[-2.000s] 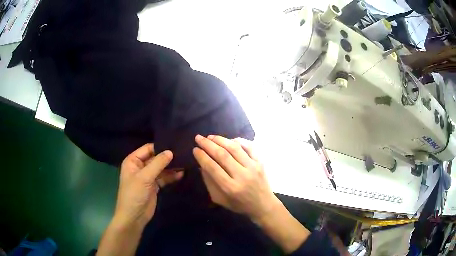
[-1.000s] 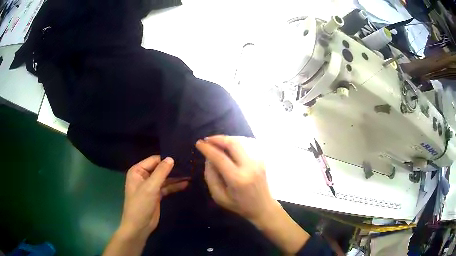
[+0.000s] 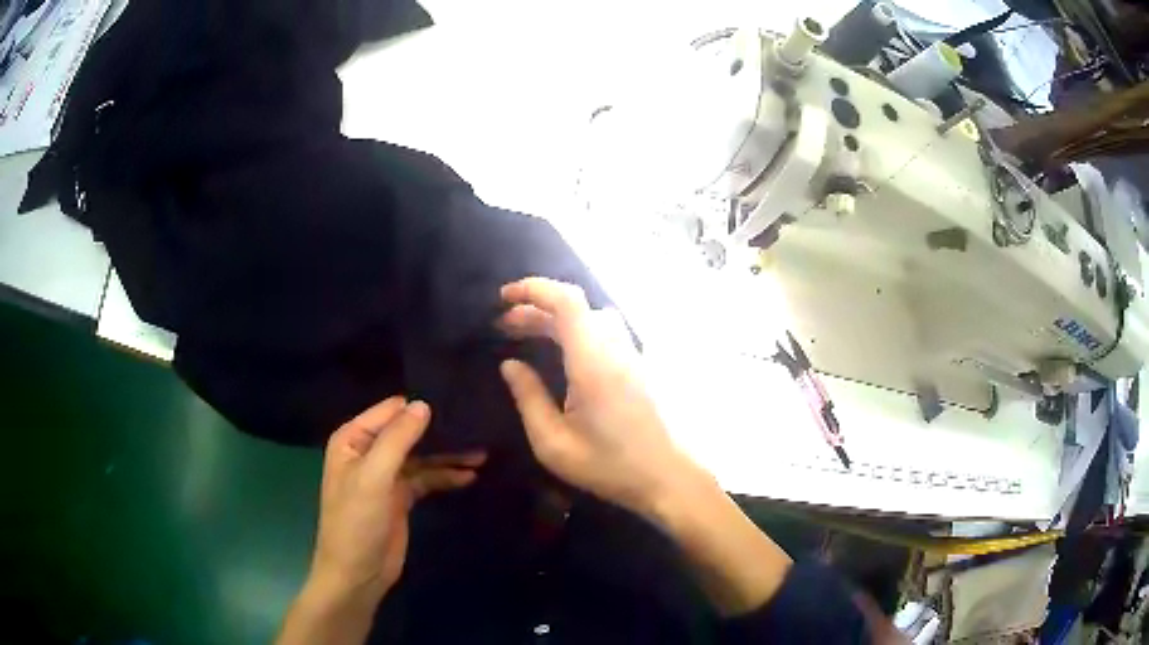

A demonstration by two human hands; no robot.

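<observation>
A dark garment (image 3: pixel 277 252) lies in a heap over the left of the white table and hangs towards my lap. My left hand (image 3: pixel 384 473) pinches its near edge between thumb and forefinger, with the other fingers beneath the cloth. My right hand (image 3: pixel 582 391) is at the cloth's right side, thumb and fingers apart, over the dark surface; it pinches nothing that I can see. Whether its fingertips touch the cloth is unclear.
The off-white JUKI sewing machine (image 3: pixel 907 239) stands at the right, its needle area washed out by glare. Pink-handled thread snips (image 3: pixel 815 401) lie on the bed near printed ruler marks (image 3: pixel 932 480). Thread cones (image 3: pixel 926 71) stand behind. Cloth scraps (image 3: pixel 1002 602) are at lower right; green floor at left.
My right hand's bunched fingers have opened and moved up along the cloth. My left hand keeps its pinch, almost in place. The view has shifted slightly.
</observation>
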